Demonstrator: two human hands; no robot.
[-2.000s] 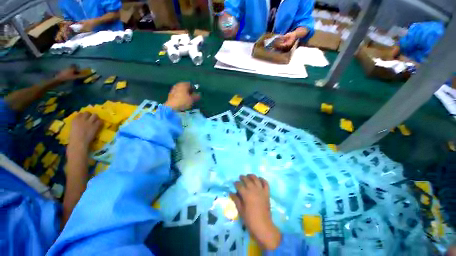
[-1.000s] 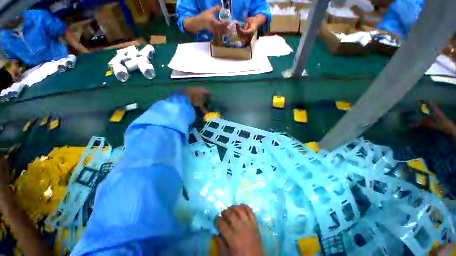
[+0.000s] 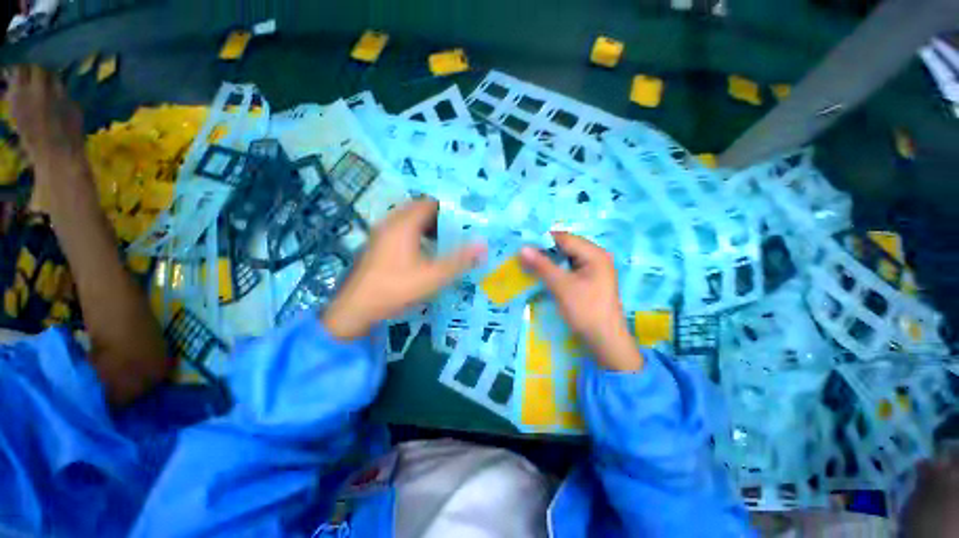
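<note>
My right hand (image 3: 594,299) pinches a yellow adhesive piece (image 3: 508,282) by its right end, above the pale sheets. My left hand (image 3: 394,268) is left of the piece, fingers apart, with nothing visible in it; its thumb tip is blurred. A yellow sticker sheet (image 3: 538,368) lies below and left of my right hand, partly hidden by it. A tangled pile of dark front housings (image 3: 279,210) lies on pale sheets left of my left hand. A dark housing (image 3: 696,330) lies right of my right wrist, beside a yellow rectangle (image 3: 653,327).
Waste backing sheets (image 3: 673,200) spread across the middle and right. A heap of yellow pieces (image 3: 147,158) lies at left, by a neighbour's arm (image 3: 89,231). Finished housings (image 3: 448,62) are spaced along the belt (image 3: 505,26). A grey post (image 3: 831,89) slants at upper right.
The view has tilted down. My left hand has come back from the belt to above the sheets. My right hand has lifted off the sheets and now holds a yellow piece.
</note>
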